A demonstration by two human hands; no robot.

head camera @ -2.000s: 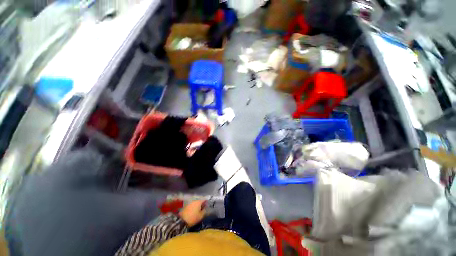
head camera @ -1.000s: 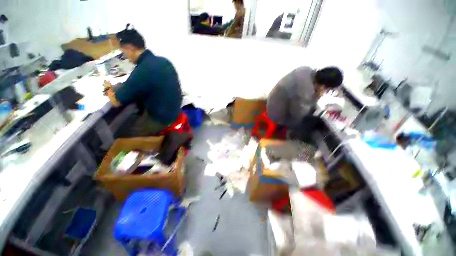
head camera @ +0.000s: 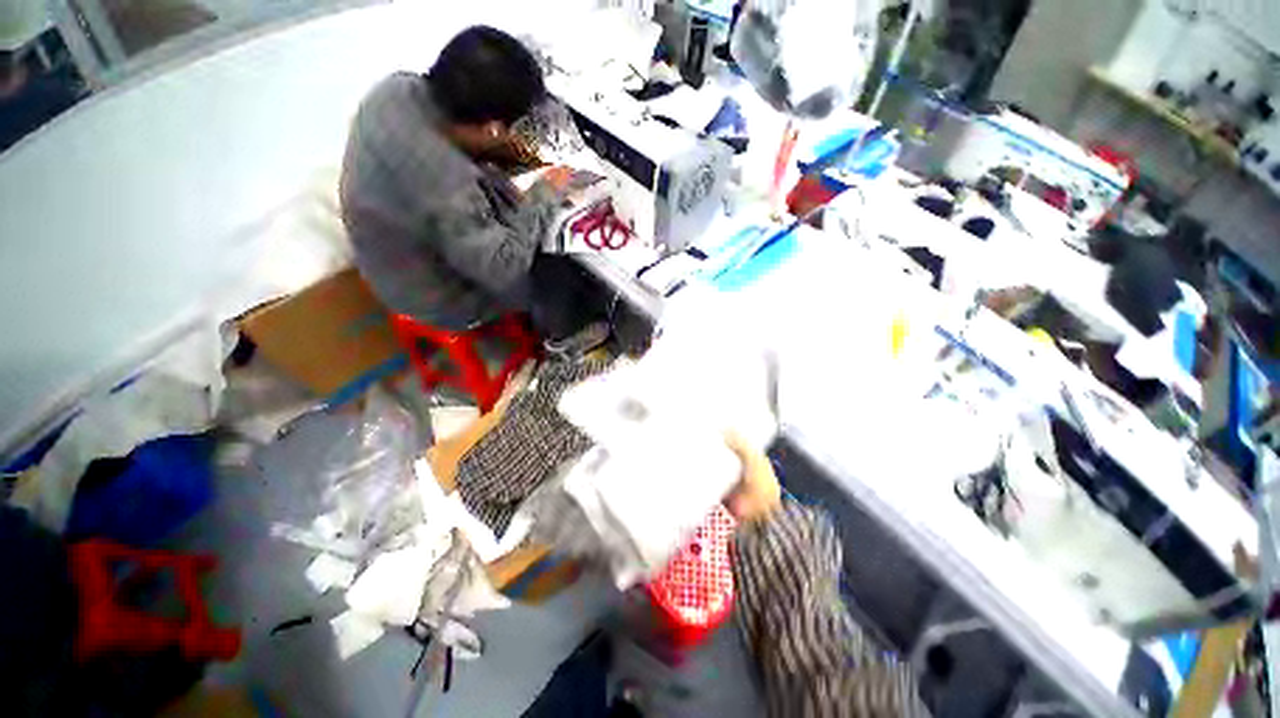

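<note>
A white and pale grey fabric bundle (head camera: 639, 484) hangs in front of me, beside the table edge, with loose folds at its lower left. My right hand (head camera: 754, 481) holds the bundle's right edge; its striped sleeve comes up from the bottom. Its fingers are partly hidden by the cloth. My left hand does not show. A dark patterned cloth or sleeve (head camera: 527, 446) lies left of the bundle; I cannot tell whether it is my left arm.
A white sewing table (head camera: 870, 379) runs diagonally at the right. A person in grey (head camera: 435, 197) sits at its far end on a red stool (head camera: 470, 358). Another red stool (head camera: 691, 582) is below the bundle. Fabric scraps (head camera: 400, 582) and a cardboard box (head camera: 323, 330) are on the floor.
The view has swung right towards the table and the person in grey. My right hand and sleeve now show at the bundle. The blue stool has left view.
</note>
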